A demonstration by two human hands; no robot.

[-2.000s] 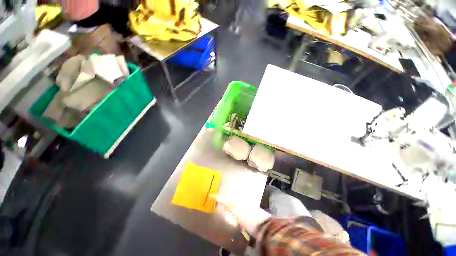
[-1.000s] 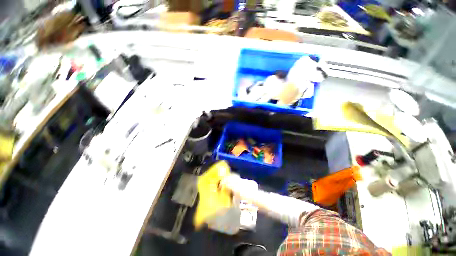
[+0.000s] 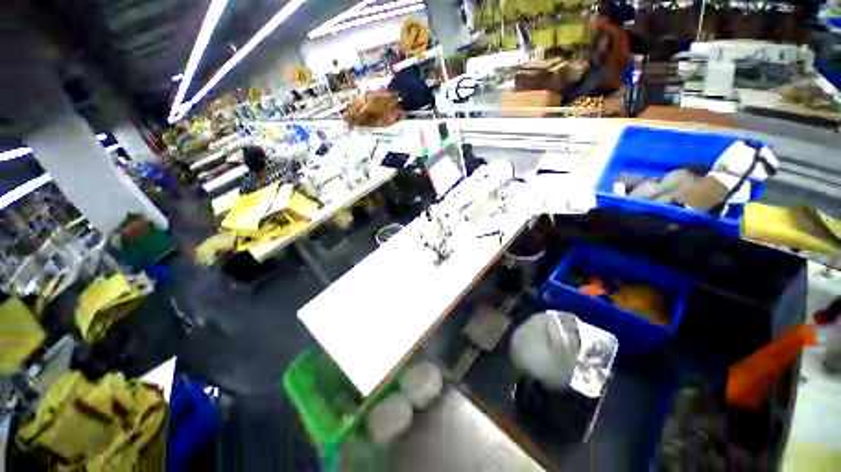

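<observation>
Neither of my hands is in the picture. Nearest in front is a white sewing table (image 3: 378,313) with a white sewing machine (image 3: 475,198) on its far part. A lower table (image 3: 456,438) stands at the bottom edge, with two round pale pads (image 3: 406,401) beside it. A stool (image 3: 549,350) with a pale rounded top stands right of the sewing table. An orange panel (image 3: 767,367) hangs at the edge of the right-hand table. The view is somewhat blurred.
A blue bin (image 3: 682,175) holds white and brown pieces; a lower blue bin (image 3: 618,293) holds orange scraps. A green basket (image 3: 318,396) stands at the bottom. Yellow panels (image 3: 92,424) lie at the lower left, more (image 3: 267,217) on a far table. A seated person (image 3: 604,55) is at the back.
The view has swung up and left, so the aisle and far hall show. My hand with the yellow piece, seen a second ago, is out of the picture.
</observation>
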